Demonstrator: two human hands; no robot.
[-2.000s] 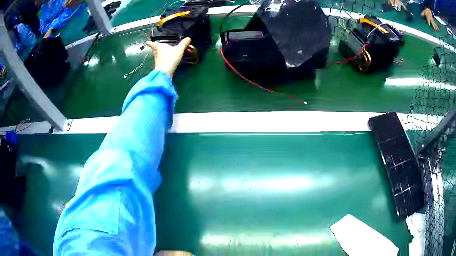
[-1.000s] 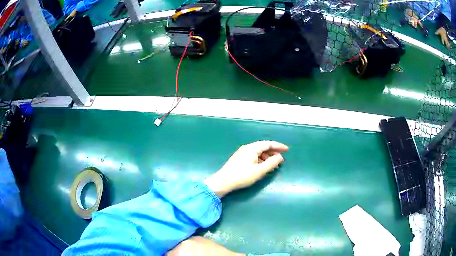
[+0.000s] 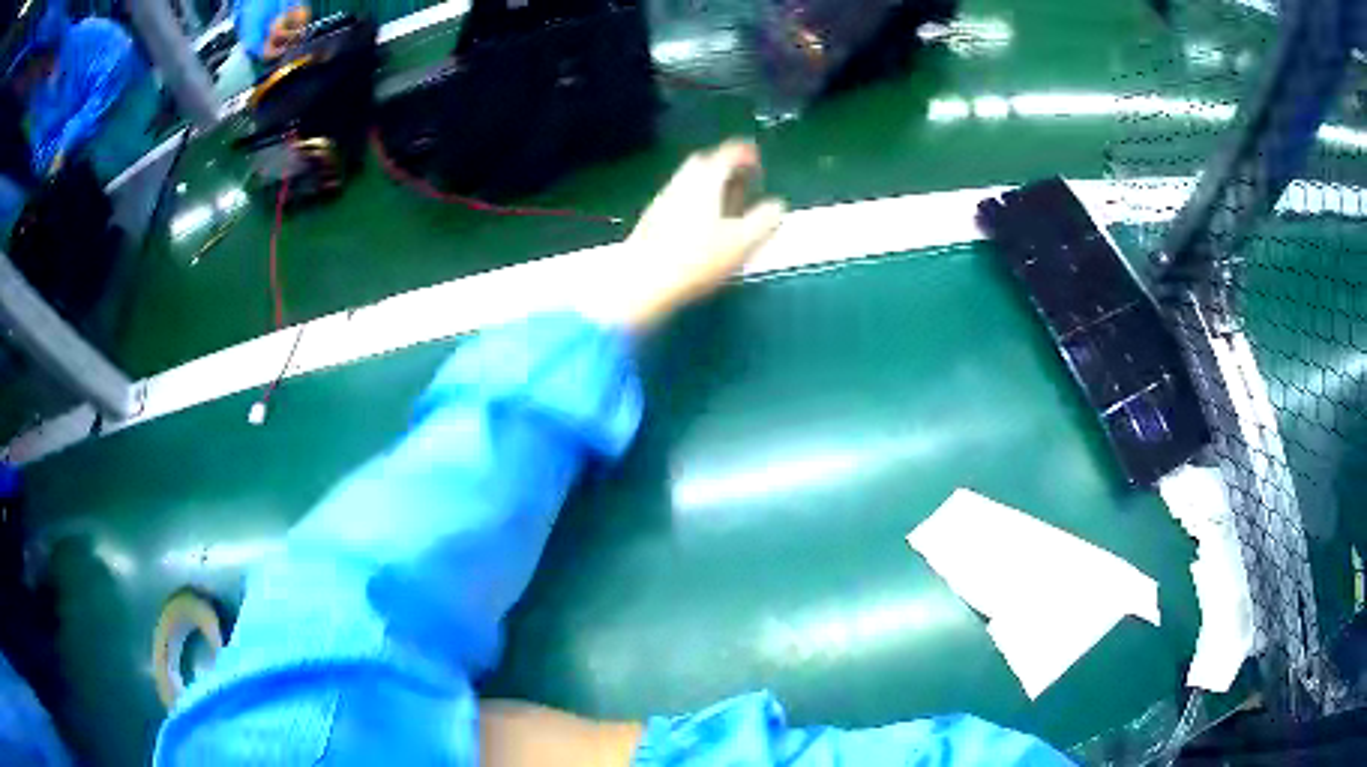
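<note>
My left hand (image 3: pixel 693 237), blurred, reaches over the pale rail with thumb and fingers apart and nothing seen in it. My right hand (image 3: pixel 555 737) shows only in part at the bottom edge; its fingers are hidden by my left sleeve. A large black housing (image 3: pixel 540 98) stands beyond the rail, with a red lead trailing right towards my left hand. A smaller black housing (image 3: pixel 327 90) stands at its left, its red lead hanging over the rail to a white connector (image 3: pixel 258 412). Another dark unit (image 3: pixel 840 45) is blurred at the top.
A black die-cut pad sheet (image 3: pixel 1102 337) lies at the right, its upper end on the rail. White release paper (image 3: pixel 1034 581) lies nearer. A tape roll (image 3: pixel 183 644) is at lower left. Black netting (image 3: pixel 1274 390) hangs at right. Other people's blue sleeves (image 3: pixel 98 83) show at top left.
My left hand went from the left small housing back over the near bench, then out to the rail. The view has turned right and down. The large housing's clear-looking sheet is out of sight.
</note>
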